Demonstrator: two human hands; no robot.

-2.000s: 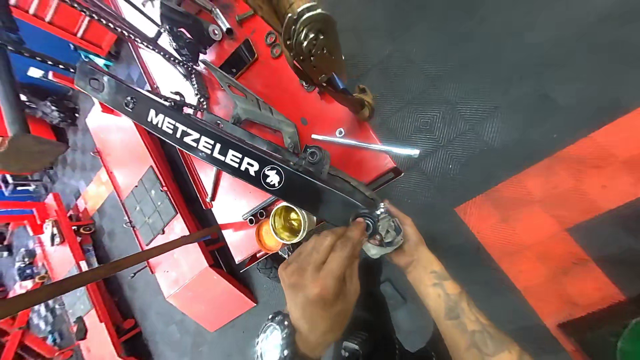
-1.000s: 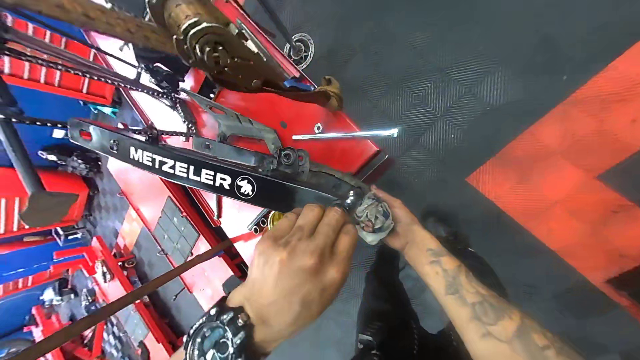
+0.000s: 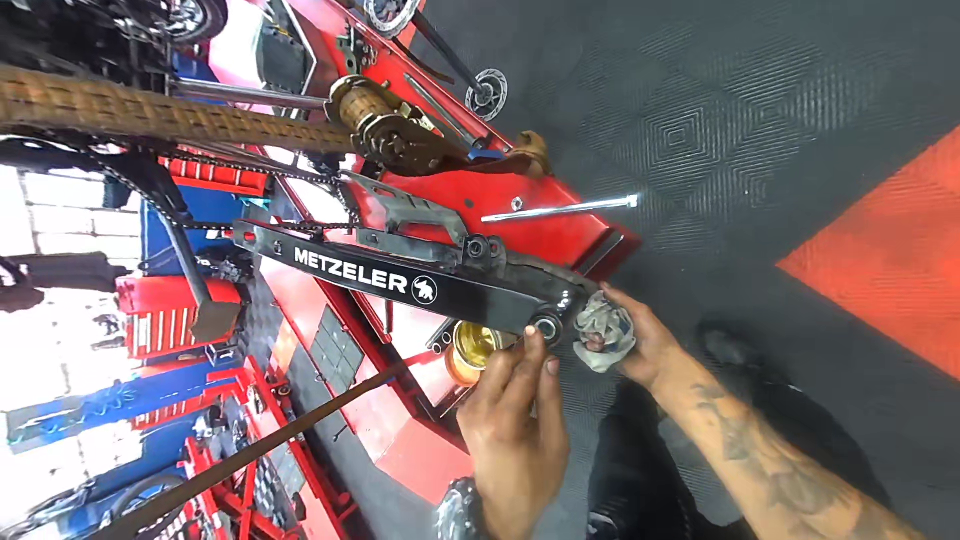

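Note:
A black motorcycle swingarm point(image 3: 480, 300) with white lettering and an elephant logo lies diagonally across the middle. My left hand point(image 3: 514, 427), a watch at its wrist, comes up from below; one fingertip touches the rim of the round pivot bearing point(image 3: 546, 327) at the swingarm's right end. Nothing shows in its grasp. Just right of the pivot, my right hand point(image 3: 643, 337) holds a crumpled grey rag point(image 3: 602, 332), partly hiding its fingers. Beside my left hand, an open tin of yellowish grease point(image 3: 474, 345) stands near the swingarm's lower edge.
A long metal axle point(image 3: 559, 209) and a nut point(image 3: 517, 203) lie on the red lift table point(image 3: 465, 195). Above the swingarm hangs a rusty brown metal part point(image 3: 397, 139). A strap point(image 3: 247, 450) crosses the lower left. Brake discs point(image 3: 487, 95), tool chests point(image 3: 176, 319) and drive chain point(image 3: 202, 225) surround it.
My left hand has drawn back from over the swingarm's end, uncovering the pivot bearing. The rag in my right hand is now to the right of the pivot. The view has shifted.

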